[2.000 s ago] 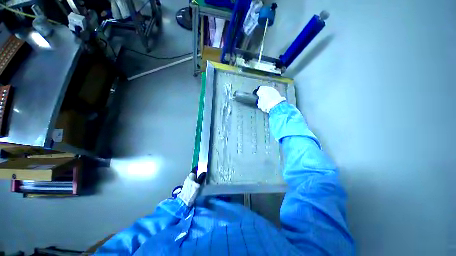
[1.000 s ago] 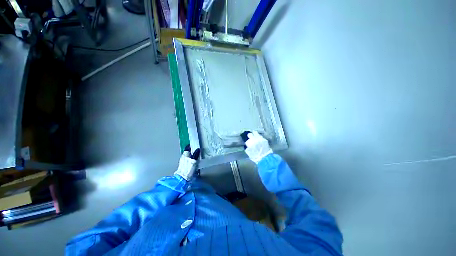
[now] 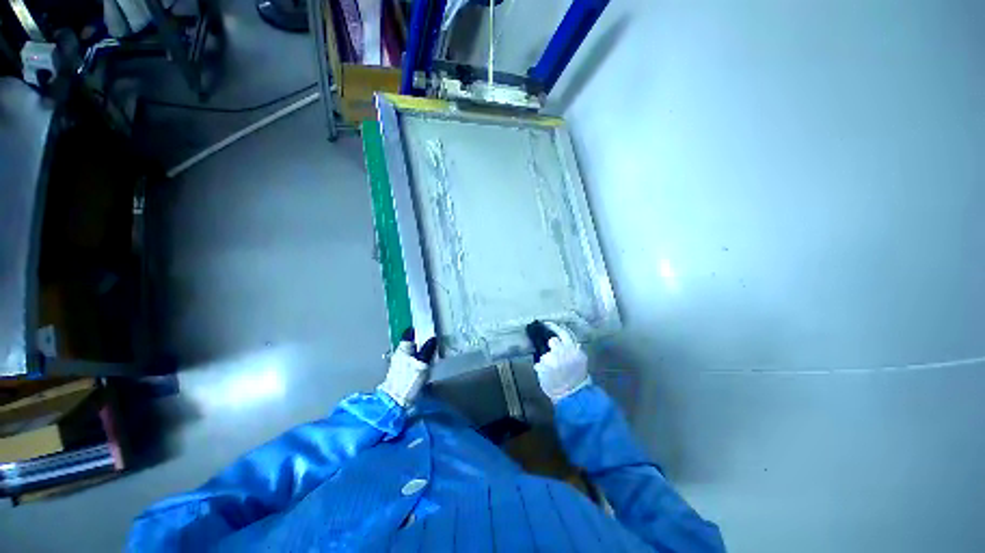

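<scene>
The stencil frame (image 3: 593, 240), silver with a yellow strip at its far edge, lies in front of me. Its grey-green stencil sheet (image 3: 495, 216) has grey paste streaks along the left and right sides. My right hand (image 3: 562, 362), in a white glove with dark fingertips, is at the near edge of the sheet, shut on the squeegee (image 3: 508, 344), which is partly hidden and hard to tell from the sheet. My left hand (image 3: 406, 369), gloved alike, grips the near left corner of the frame.
A green bench edge (image 3: 390, 243) shows left of the frame. Blue cylinders (image 3: 569, 43) stand behind it. A metal table (image 3: 22, 216) is at the far left, with a cardboard box (image 3: 49, 416) below it. A shelf with a brown box (image 3: 367, 91) stands behind.
From two seconds ago, my right hand has come from the far part of the sheet to its near edge with the squeegee. The view has shifted. My left hand has stayed at the frame corner.
</scene>
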